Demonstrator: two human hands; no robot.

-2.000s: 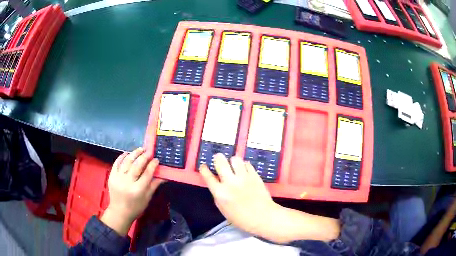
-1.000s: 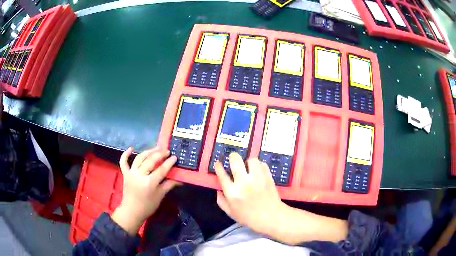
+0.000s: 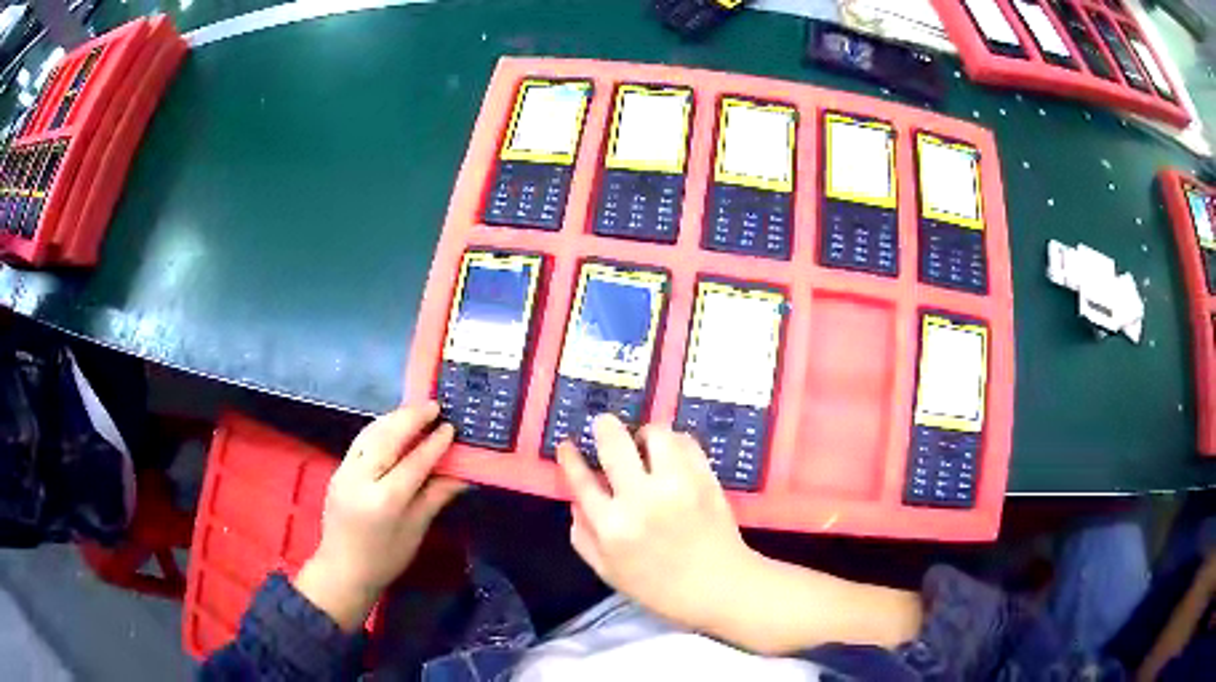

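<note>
A red foam tray [image 3: 640, 249] lies in front of me with keypad phones in two rows. The front-row pocket [image 3: 846, 400] second from the right is empty. The front-left phone [image 3: 490, 349] has a part-blue, part-white screen; the phone beside it [image 3: 607, 349] shows a blue and white screen. The other screens are white. My left hand [image 3: 387, 500] rests at the tray's front-left edge, fingertips at the front-left phone's lower keys. My right hand [image 3: 667, 522] has its fingertips on the second phone's keypad; it holds nothing.
Stacked red trays [image 3: 114, 147] stand at the left. More phone trays lie at the far right [image 3: 1067, 67] and right edge [image 3: 1180, 307]. Small white pieces [image 3: 1096, 287] lie right of the tray. A dark phone [image 3: 874, 60] lies behind it. An empty red tray [image 3: 254, 533] leans below the bench.
The two front-left screens went from white to mostly blue, and the leftmost now shows white in its lower part. My hands stay at the same phones. The view has shifted slightly.
</note>
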